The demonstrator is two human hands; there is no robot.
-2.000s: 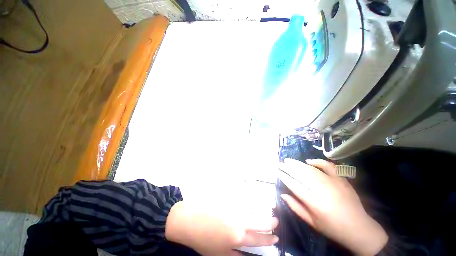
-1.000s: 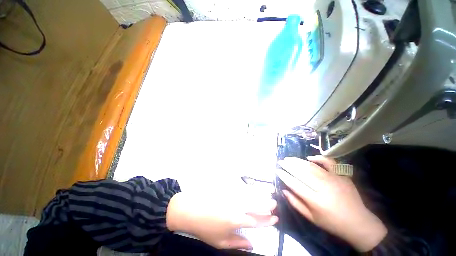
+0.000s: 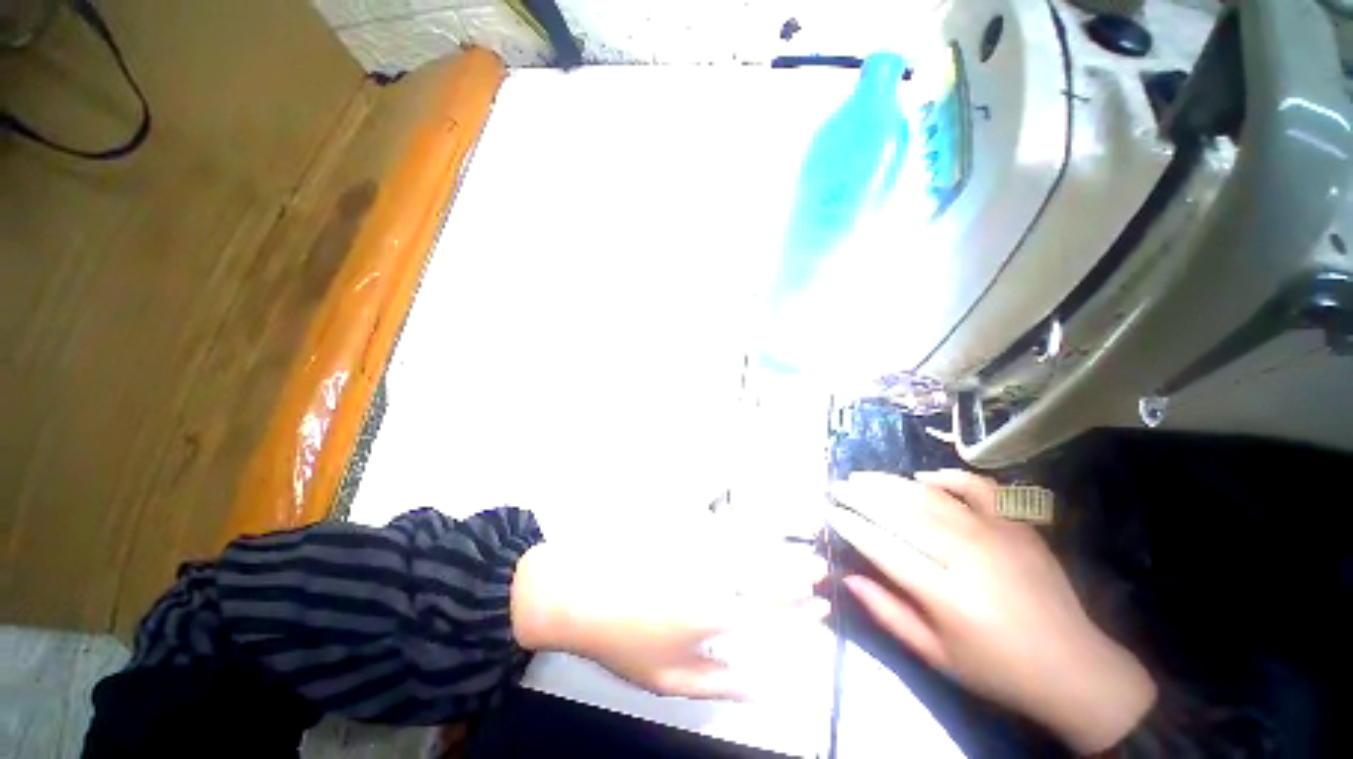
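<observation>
Dark shiny cloth (image 3: 873, 441) lies under the presser foot area of the white sewing machine head (image 3: 1024, 178). My right hand (image 3: 979, 593) rests on the cloth just in front of the needle area, fingers pressed down and pointing at the foot. My left hand (image 3: 653, 611) lies flat to the left, its fingertips at the cloth's left edge; glare washes out much of it. Whether its fingers grip the cloth cannot be told. The needle is hidden in glare.
The white table top (image 3: 594, 267) is very bright. A cardboard sheet (image 3: 134, 341) with an orange taped edge (image 3: 334, 356) stands along the left. A ribbed knob (image 3: 1024, 504) sits right of my right hand. Black cloth (image 3: 1217, 593) fills the lower right. A brick wall is behind.
My left hand has moved slightly forward, up the frame. The dark cloth below the hands has drawn forward, baring more of the white table's front edge. My right hand has stayed nearly in place.
</observation>
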